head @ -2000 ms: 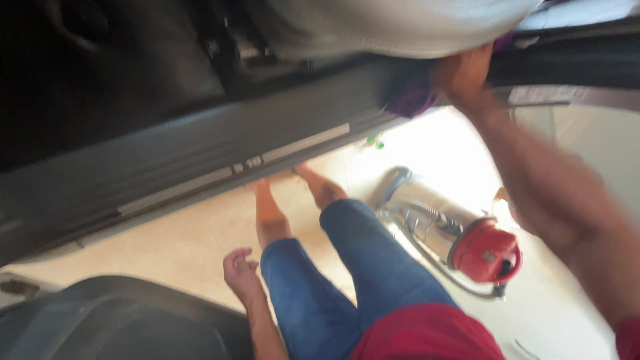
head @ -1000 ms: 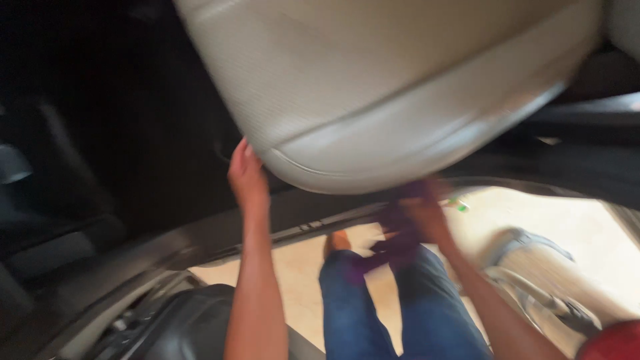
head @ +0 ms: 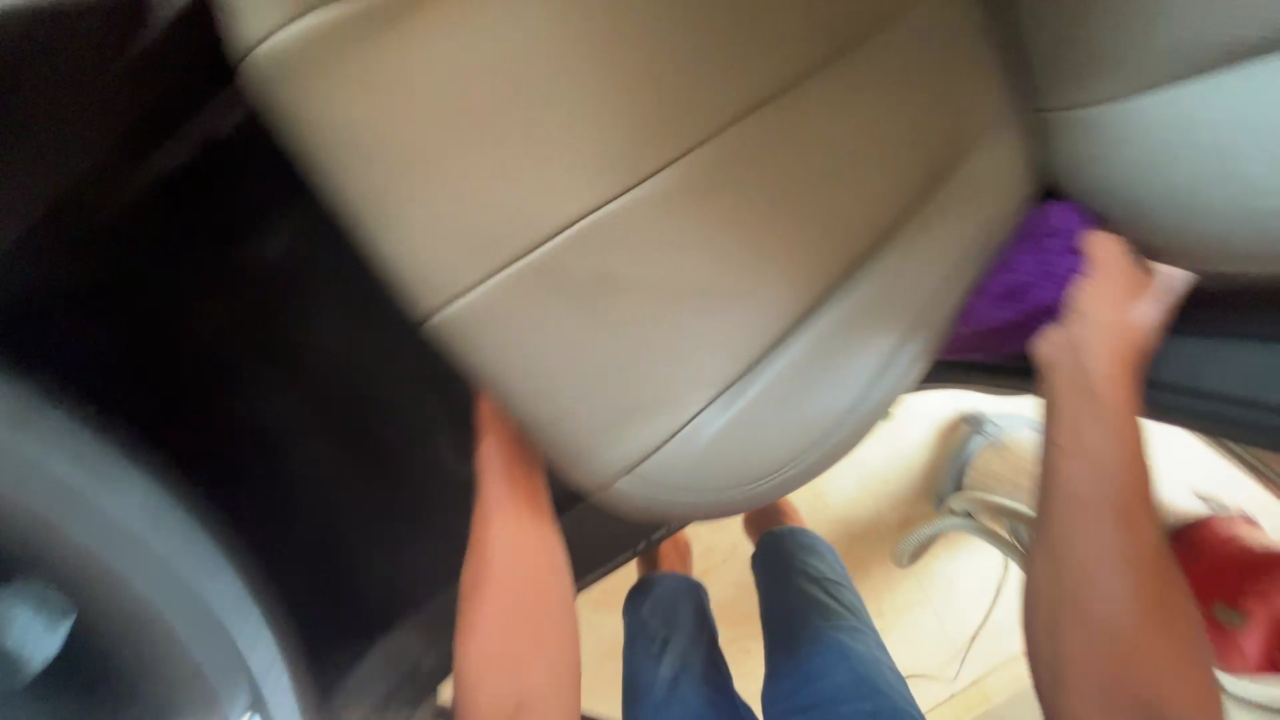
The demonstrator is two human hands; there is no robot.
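Observation:
A light leather car seat cushion [head: 680,230] fills the middle of the view. At its right rear corner, beside the seat's backrest [head: 1170,150], my right hand [head: 1115,290] grips a purple cloth [head: 1020,285]. The cloth lies against the side of the cushion and reaches the gap by the backrest. My left forearm [head: 515,560] runs up to the left front edge of the cushion, where my left hand is hidden beneath or behind the seat; its fingers do not show.
A steering wheel [head: 130,520] curves at the lower left. The dark door sill [head: 620,535] runs below the seat. Outside, on the pale floor [head: 850,510], stand a red-topped vacuum cleaner [head: 1230,590] and its grey hose [head: 960,530].
The view has shifted over the seat. My right hand has moved the purple cloth from below the cushion's front edge to beside the backrest. My left hand, visible earlier at the cushion's edge, is now hidden.

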